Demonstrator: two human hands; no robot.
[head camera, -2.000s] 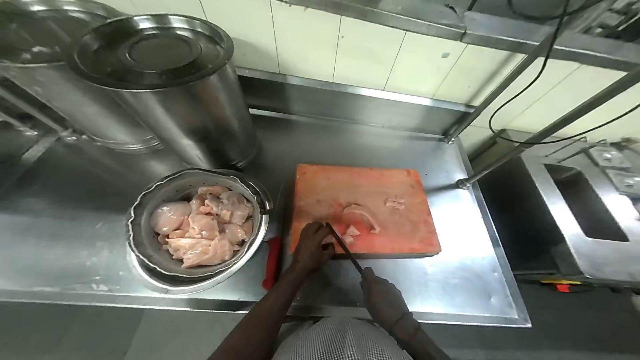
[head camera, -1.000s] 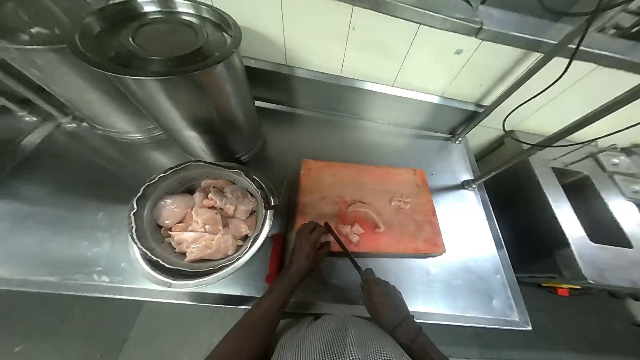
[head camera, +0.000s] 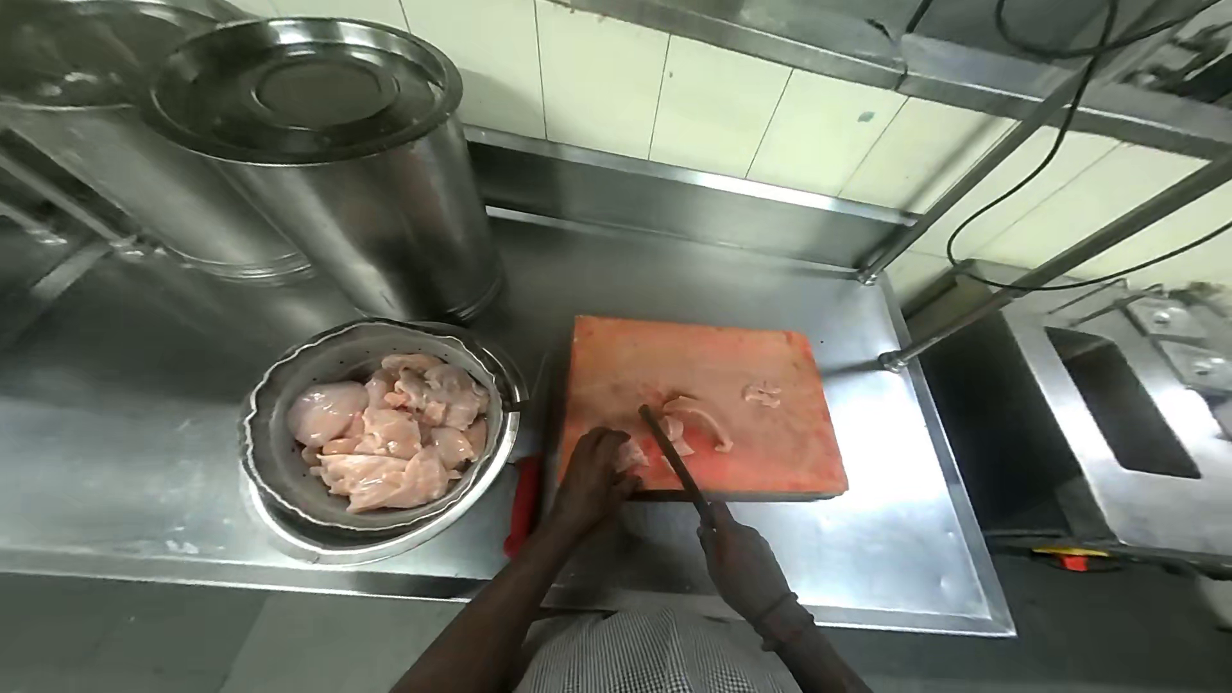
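An orange-red cutting board (head camera: 712, 356) lies on the steel counter. At its near left edge my left hand (head camera: 595, 481) holds down a small piece of raw chicken (head camera: 630, 455). My right hand (head camera: 741, 563) grips the handle of a knife (head camera: 674, 457), its blade slanting up and left across the board, just right of my left fingers. Cut chicken bits (head camera: 678, 436) and a curved strip of chicken (head camera: 703, 420) lie right of the blade. A few scraps (head camera: 762, 395) are farther right. Larger raw chicken pieces (head camera: 390, 433) fill a metal bowl (head camera: 265, 462) left of the board.
A red-handled tool (head camera: 523, 505) lies between the bowl and board. Tall lidded steel containers (head camera: 385, 221) stand behind the bowl. Steel shelf posts (head camera: 982, 183) and a black cable (head camera: 1049, 154) are at the right. The steel counter's (head camera: 924, 577) front edge runs near my body.
The knife blade has moved away from my left fingertips, to the right, and now lies over the cut bits. My left hand remains at the board's near left part.
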